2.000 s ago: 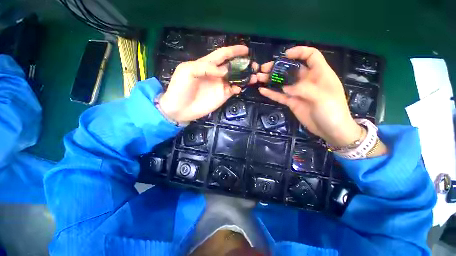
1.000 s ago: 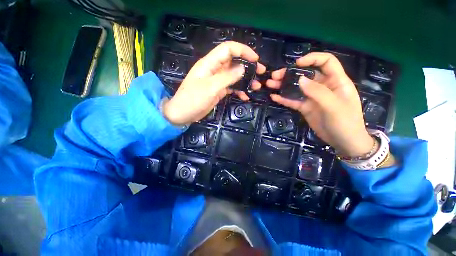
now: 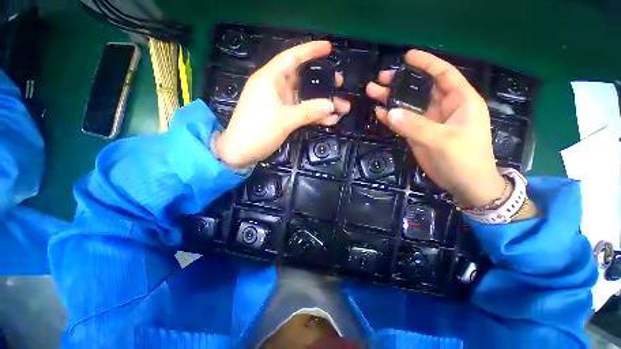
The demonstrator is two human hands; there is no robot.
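Note:
My left hand (image 3: 272, 109) holds a black smartwatch body (image 3: 316, 83) between thumb and fingers, its dark face up with small pale marks. My right hand (image 3: 446, 123) holds a second smartwatch body (image 3: 411, 88), also dark face up with faint small marks. The two bodies are apart, above the upper part of the black blister tray (image 3: 316, 196). Several units sit in the tray's square pockets, most showing a round sensor window, such as the tray unit (image 3: 322, 149). One tray unit (image 3: 419, 221) shows small red text. My hands hide part of the tray's upper rows.
A smartphone (image 3: 109, 90) lies at the left on the green mat. A bundle of cream strips (image 3: 163, 82) stands between it and the tray, with black cables (image 3: 136, 20) above. White paper sheets (image 3: 591, 170) and a loose watch (image 3: 603, 253) are at the right. Another person's blue sleeve (image 3: 20, 150) is at far left.
The green text seen earlier on the right-hand body is gone. Both bodies are now turned with dark faces up, my hands are slightly farther apart, and my right thumb has moved to its body's lower edge.

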